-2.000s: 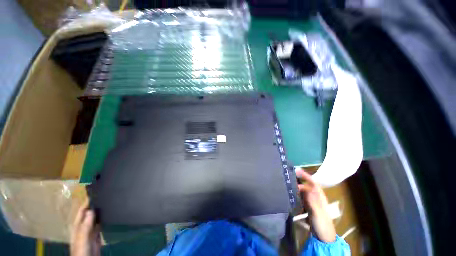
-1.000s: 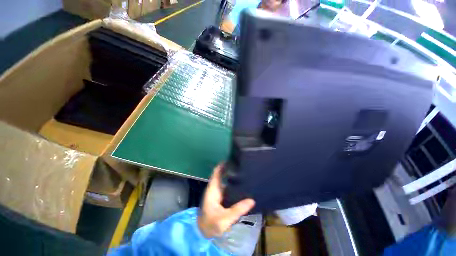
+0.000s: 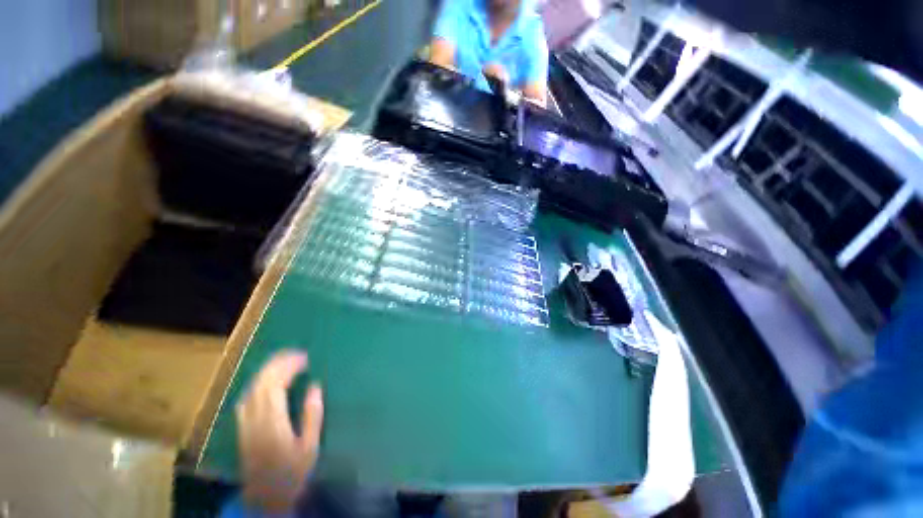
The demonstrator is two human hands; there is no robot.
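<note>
My left hand (image 3: 278, 430) is bare, slightly blurred and empty, with thumb and fingers apart, over the near left of the green-matted bench (image 3: 455, 405). My right hand is out of the picture; only a blue sleeve (image 3: 860, 435) shows at the right edge. The air-column bag (image 3: 435, 243) lies flat across the far part of the mat. Black back covers (image 3: 192, 273) are inside the open parts carton (image 3: 132, 374) at the left.
A small black open box (image 3: 599, 298) and crumpled clear plastic lie at the bench's right side. A white sticker strip (image 3: 668, 435) hangs over the near edge. A person in blue (image 3: 491, 46) handles black housings (image 3: 445, 111) at the far end. A dark conveyor (image 3: 719, 354) runs along the right.
The back cover that my left hand held up is gone from in front of me. My left hand has moved left and opened. The whole mat shows now.
</note>
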